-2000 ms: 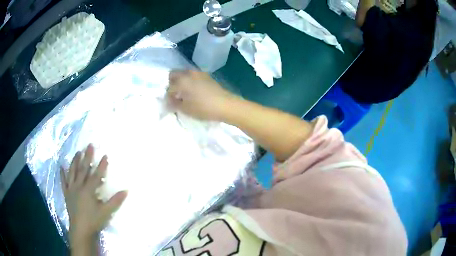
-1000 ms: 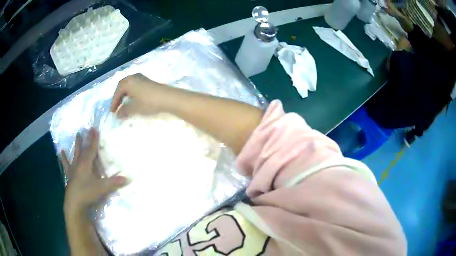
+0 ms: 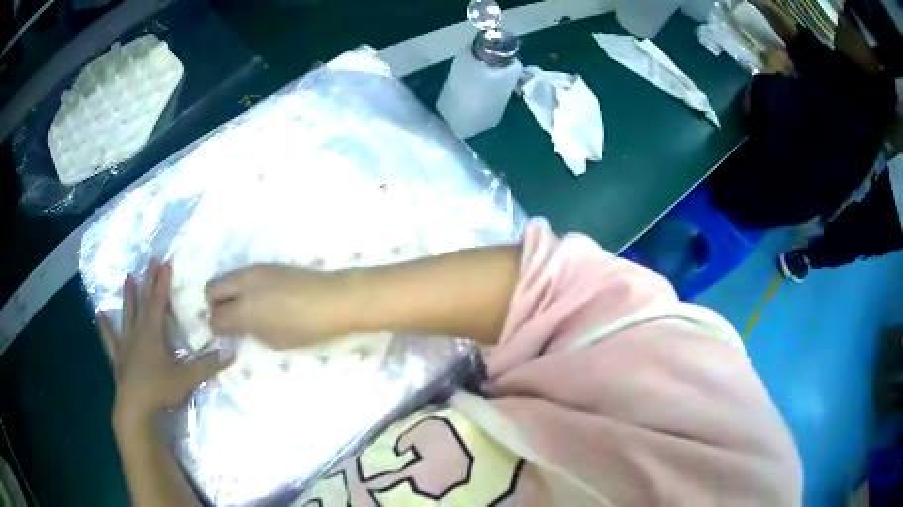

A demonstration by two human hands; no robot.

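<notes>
A white plastic cover (image 3: 327,213), washed out by glare, lies on a stack of shiny clear bags (image 3: 233,451). Small raised features show along its lower part. My left hand (image 3: 153,347) lies with spread fingers at the cover's left edge. My right hand (image 3: 267,302) is on the cover close to my left hand, fingers bunched; whether they hold a cloth is hidden. A translucent-white bottle (image 3: 475,94) with a silver top and open clear lid stands behind the bags. A crumpled white cloth (image 3: 569,114) lies right of it.
Another white cover (image 3: 114,109) lies on a loose clear bag at the far left, on the conveyor. A flat white cloth (image 3: 658,71) lies farther along the green bench. A person in dark clothing (image 3: 812,129) sits at the right by a blue stool (image 3: 698,243).
My right hand has moved across the cover to the left and then nearer my body. My left hand stays at the left edge. The camera view has shifted somewhat.
</notes>
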